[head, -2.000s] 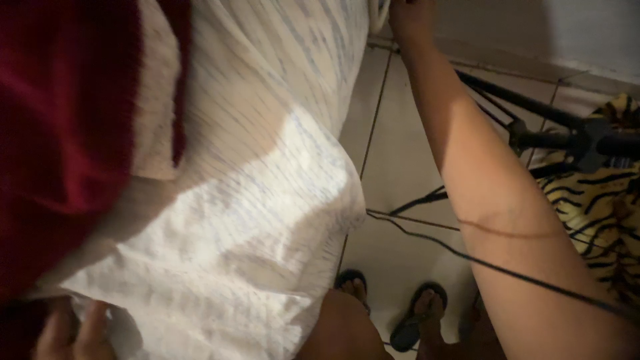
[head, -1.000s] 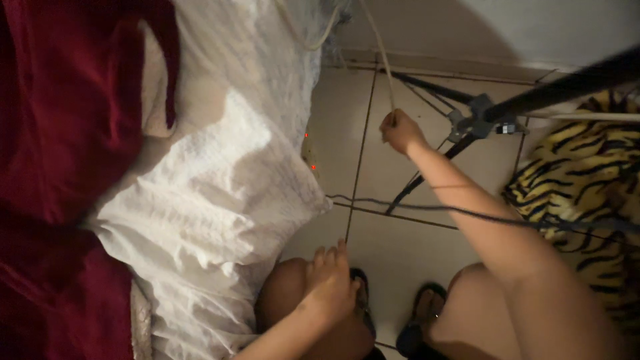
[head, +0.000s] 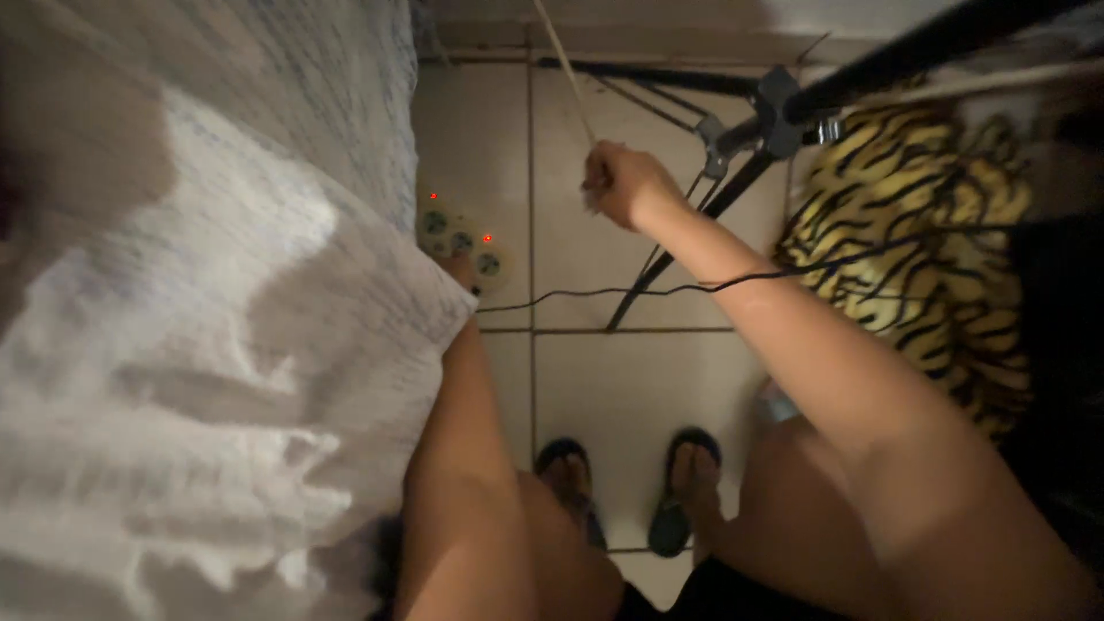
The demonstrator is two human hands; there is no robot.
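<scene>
My right hand (head: 625, 185) is closed around a pale cord (head: 565, 65) that runs up from it toward the top edge. Under the edge of the white patterned sheet (head: 259, 345), my left hand (head: 461, 269) reaches to a pale power strip (head: 488, 264) on the floor. The strip has several round sockets and two lit red lights. Sheet and dim light hide most of the left hand, so its fingers cannot be made out. A thin black cable (head: 586, 292) runs from beside the sheet's corner across to the right, passing at my right forearm.
A black tripod (head: 776, 112) stands on the tiled floor (head: 604, 379), its legs spread near my right hand. Tiger-striped fabric (head: 914, 224) lies at the right. My feet in dark flip-flops (head: 669, 526) are at the bottom, and a wall runs along the top.
My left hand has moved from above my knee to the power strip beside the sheet. A second ago my right hand held the same pale cord. More of the power strip shows now.
</scene>
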